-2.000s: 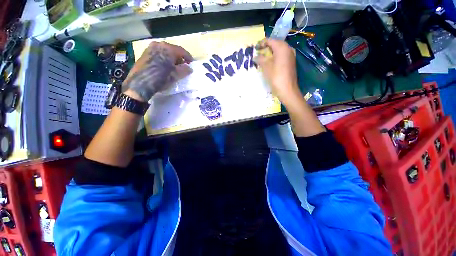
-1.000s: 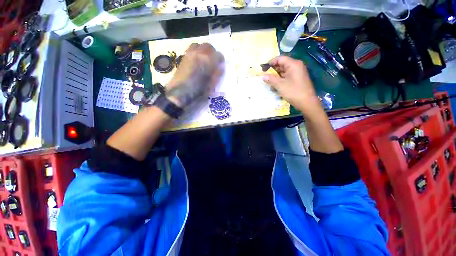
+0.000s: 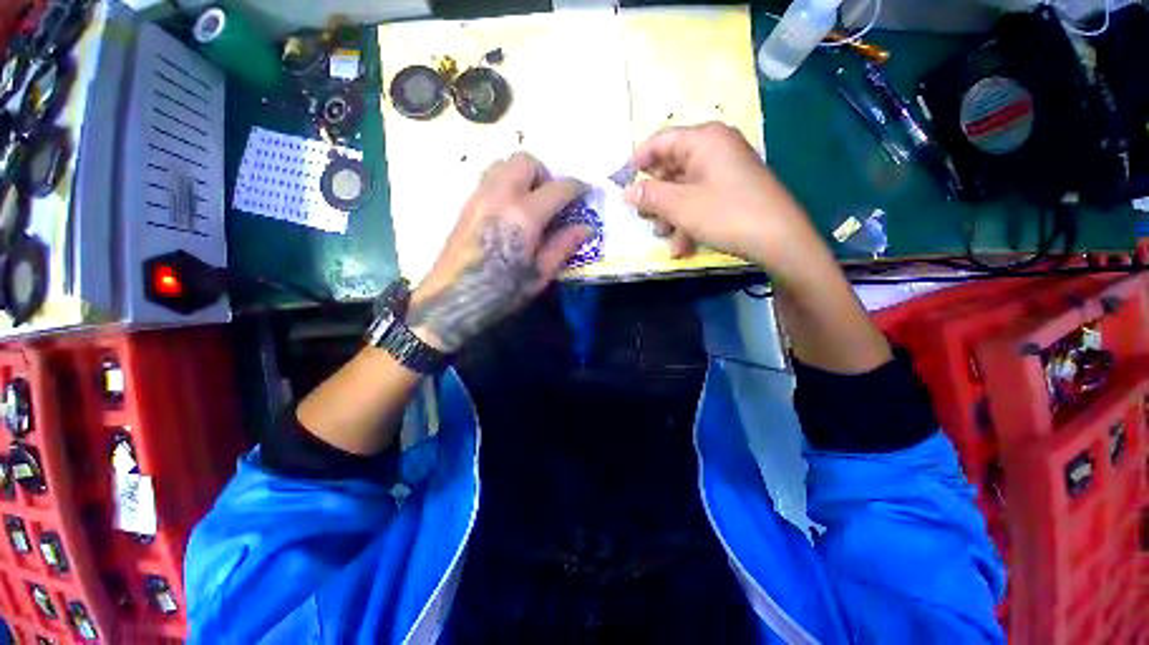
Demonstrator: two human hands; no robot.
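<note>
The watch head [image 3: 582,239] lies on the pale sheet [image 3: 680,76] near its front edge, partly covered by my left hand. My left hand [image 3: 514,233] is around its left and upper side, thumb and fingers touching or close to it. My right hand [image 3: 706,195] is just to the right and above, thumb and forefinger pinching a small dark sliver [image 3: 621,175] whose tip points at the watch head. Bright glare hides the exact contact.
Two dark rings [image 3: 450,92] lie at the sheet's upper left. A grey box with a red switch [image 3: 168,280] is left. A bottle [image 3: 798,35], hand tools [image 3: 882,114] and a fan [image 3: 997,114] are right. Red trays [image 3: 1071,378] stand on both sides below.
My left hand has moved down onto the watch head. My right hand has moved left with the small sliver. The row of slivers seen earliest no longer shows. The camera view has shifted downward.
</note>
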